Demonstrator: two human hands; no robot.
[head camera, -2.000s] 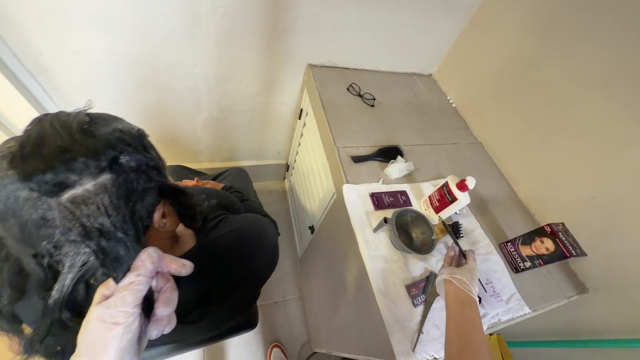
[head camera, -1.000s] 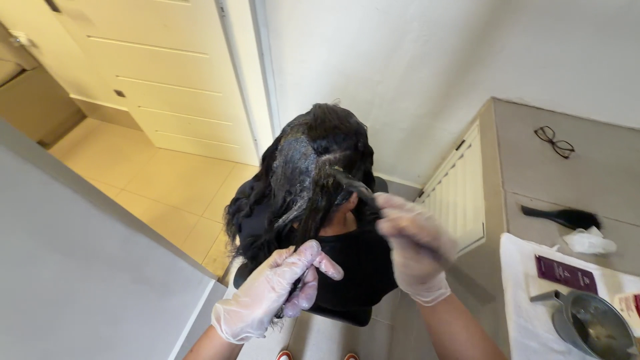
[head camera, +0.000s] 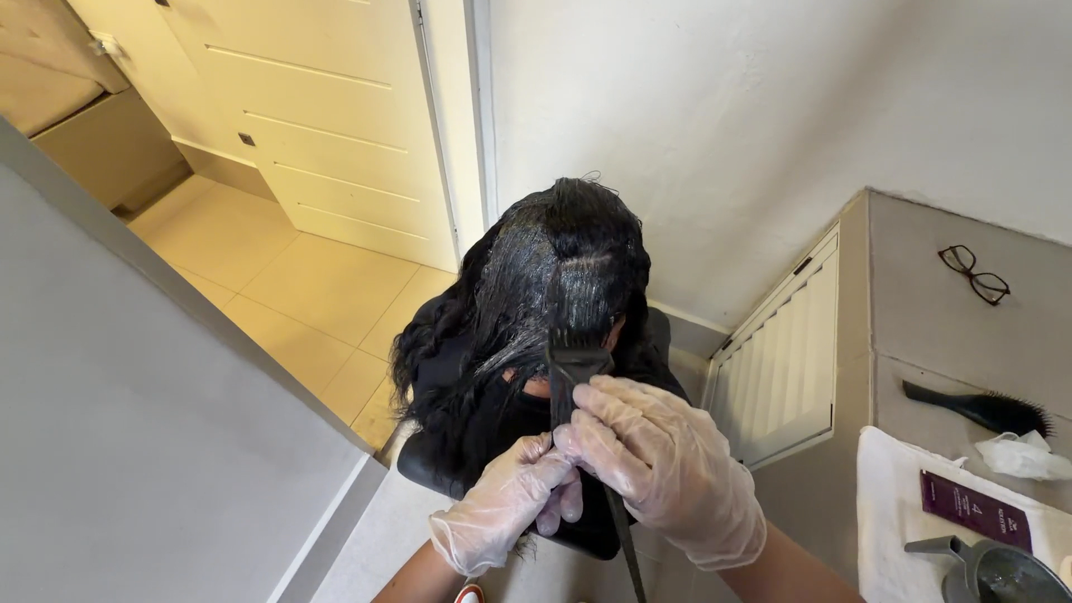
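Observation:
A seated person in black, seen from behind, has dark hair (head camera: 519, 293) that looks wet and coated on the crown and back. My right hand (head camera: 670, 469), in a clear glove, holds a black tint brush (head camera: 579, 362); its bristles lie against the hair at the back of the head, and its thin handle points down. My left hand (head camera: 511, 502), also gloved, pinches a lock of the hair just below the brush head. The fingertips of both hands meet there.
Right, a grey counter holds eyeglasses (head camera: 973, 274), a black hairbrush (head camera: 980, 409), crumpled tissue (head camera: 1023, 456), a purple packet (head camera: 976, 508) and a grey bowl (head camera: 1005, 578) on a white towel (head camera: 879, 536). A grey partition (head camera: 151, 402) stands left; behind is a cream door (head camera: 335, 109).
Two seconds ago my right hand was at the counter by the bowl; now it is at the hair with the brush. Since one second ago it has moved down beside my left hand.

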